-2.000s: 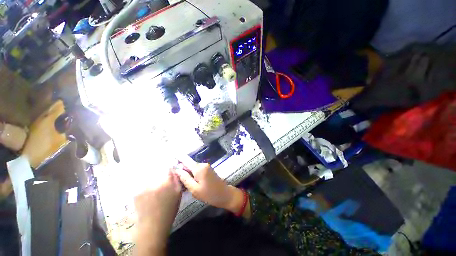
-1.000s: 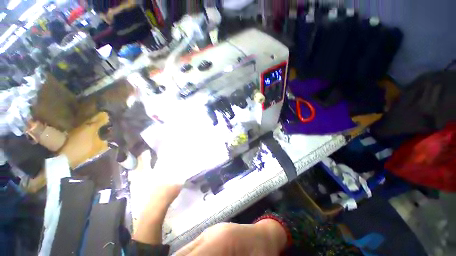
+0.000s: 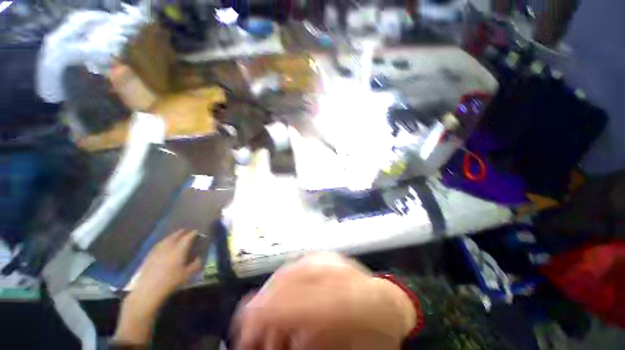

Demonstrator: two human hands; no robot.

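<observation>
The frame is blurred. My left hand [image 3: 161, 270] lies on the stack of long grey-brown cut panels [image 3: 140, 208] at the left, fingers on the right-hand panels near the front edge; whether it grips one cannot be told. My right hand [image 3: 325, 304] is large and close to the camera at the bottom centre, its back showing and its fingers blurred at the lower edge; what it holds, if anything, is hidden. The white sewing machine [image 3: 438, 78] stands behind, its lamp glaring over the needle area.
Orange-red scissor handles [image 3: 474, 165] lie on purple cloth [image 3: 504, 190] right of the machine. A dark strap [image 3: 430, 207] crosses the white table edge [image 3: 274, 262]. A blue-edged bin [image 3: 476, 263] with offcuts and a red bag [image 3: 593, 280] are lower right. White cloth [image 3: 75, 48] is far left.
The view has turned left. My left hand has moved from beside the needle area to the panel stack. My right hand has come away from the machine towards the camera.
</observation>
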